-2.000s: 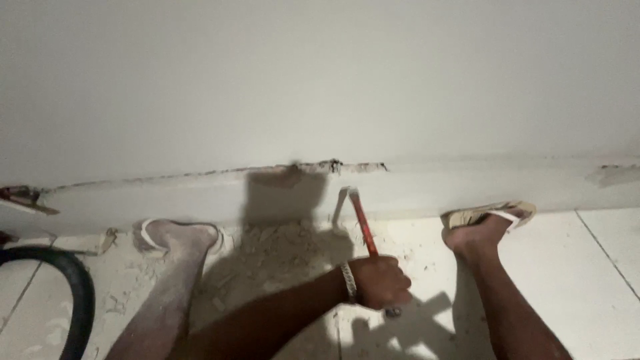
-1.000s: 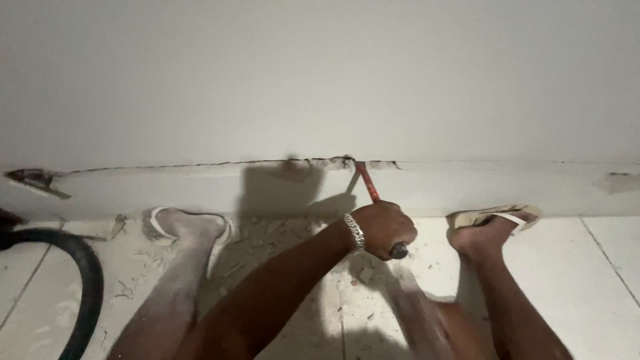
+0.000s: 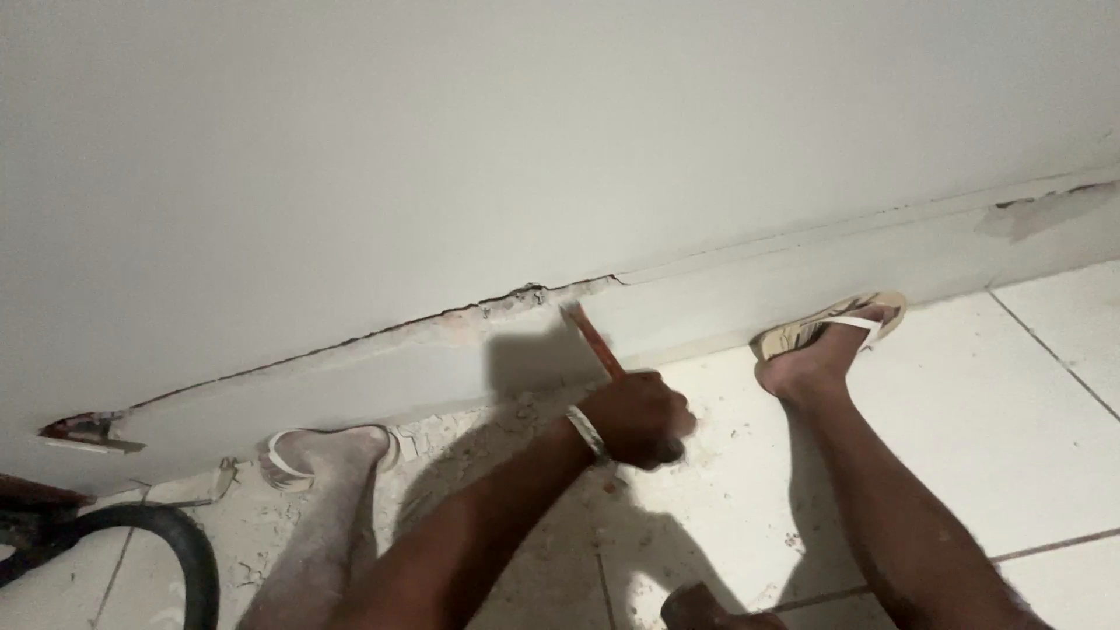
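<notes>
My left hand [image 3: 634, 420], with a pale bracelet at the wrist, is closed around a red chisel-like tool [image 3: 598, 343]. The tool slants up and left, its tip against or close to the pale baseboard [image 3: 700, 306], below a chipped stretch of its top edge. A dark, ragged crack [image 3: 350, 339] runs along that edge to the left. Only part of my right hand [image 3: 713, 610] shows at the bottom edge, blurred; whether it holds anything cannot be made out.
My two feet in flip-flops stand at left [image 3: 328, 451] and right [image 3: 809, 359] beside the baseboard. Chips and dust lie on the floor tiles [image 3: 717, 490]. A black hose [image 3: 197, 551] curves at lower left. Broken gaps show in the baseboard at far left [image 3: 87, 429] and far right [image 3: 1041, 210].
The red tool's tip has gone from the baseboard's top edge to a little below it. The right arm, seen lower centre a second ago, has drawn down. The view has tilted.
</notes>
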